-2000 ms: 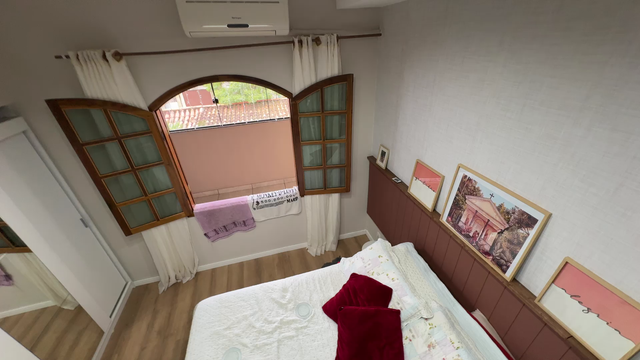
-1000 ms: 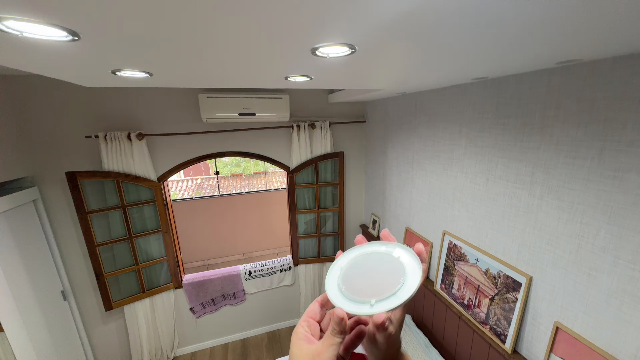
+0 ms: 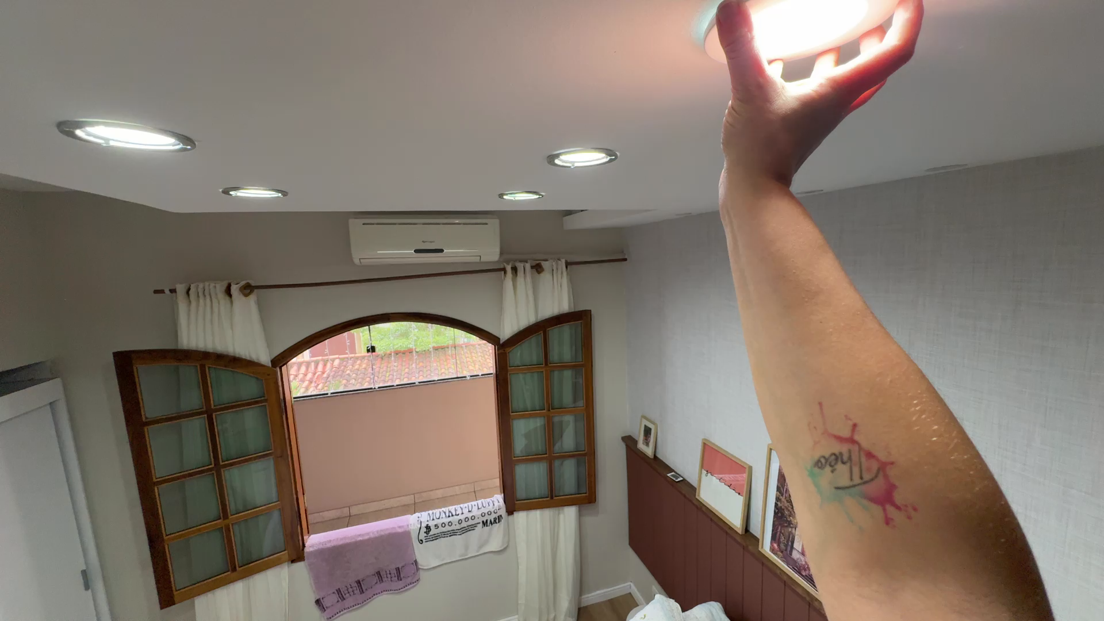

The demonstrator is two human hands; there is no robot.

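At the top right, my raised right hand (image 3: 789, 103) has its fingers spread around the rim of a round ceiling light panel (image 3: 806, 26), which glows brightly against the white ceiling. The glare and the frame's top edge hide part of the panel, and whether it sits flush with the ceiling cannot be told. Light shines red through some fingertips. My bare forearm, with a coloured tattoo, rises from the lower right. My left hand is out of view.
Several lit recessed lights, one at the left (image 3: 126, 135), are set in the ceiling. Beyond are an air conditioner (image 3: 424, 241), open wooden window shutters (image 3: 548, 412), towels on the sill (image 3: 362, 565), and framed pictures (image 3: 724, 485) on a ledge at the right.
A second ago both hands held a round, unlit panel low in front of the window. Now my right hand is up at a lit panel by the ceiling, and my left hand has left view.
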